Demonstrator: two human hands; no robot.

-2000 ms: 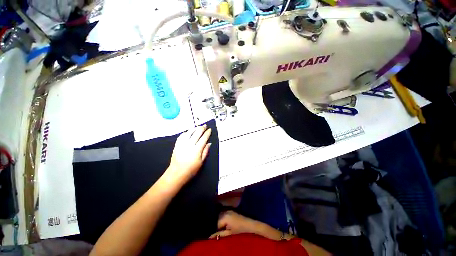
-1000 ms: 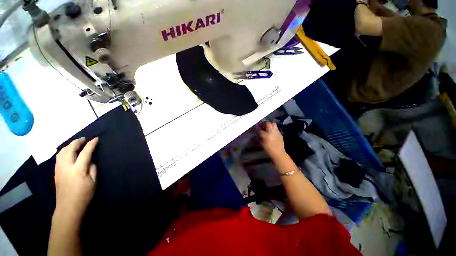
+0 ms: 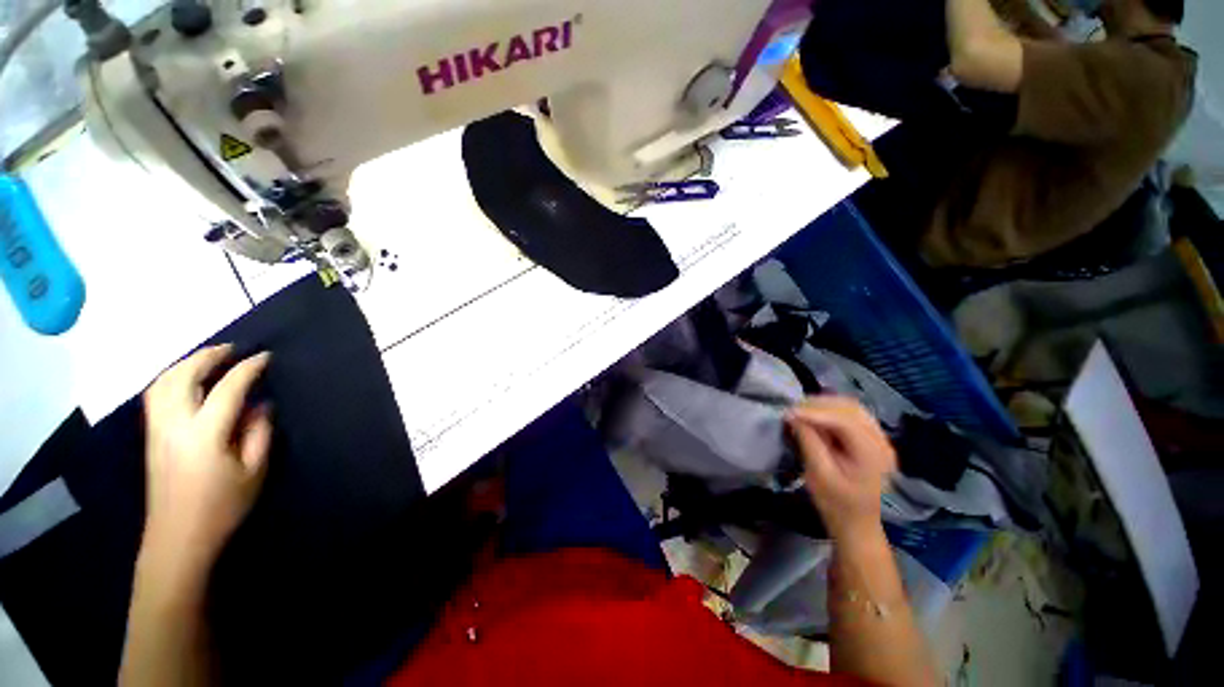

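Note:
A black fabric panel (image 3: 316,389) lies on the white table with its top corner at the presser foot (image 3: 346,255) of the sewing machine (image 3: 389,81). A small grey strip (image 3: 40,517) shows at its left. My left hand (image 3: 208,430) rests on the panel, fingers slightly curled and apart. My right hand (image 3: 843,456) is over the blue bin, its fingers closed on the edge of a grey cloth piece (image 3: 711,423). That piece is blurred and hangs left of the hand.
A curved black piece (image 3: 571,222) lies under the machine arm. Thread snips (image 3: 682,191) and a yellow-orange tool (image 3: 835,121) lie by the machine base. The blue lamp (image 3: 38,262) is at left. The blue bin (image 3: 886,309) holds grey and black pieces. A person (image 3: 1074,134) is at upper right.
My right hand has moved right and down over the bin, and a grey piece now stretches from its fingers. My left hand earlier moved back from the presser foot along the panel.

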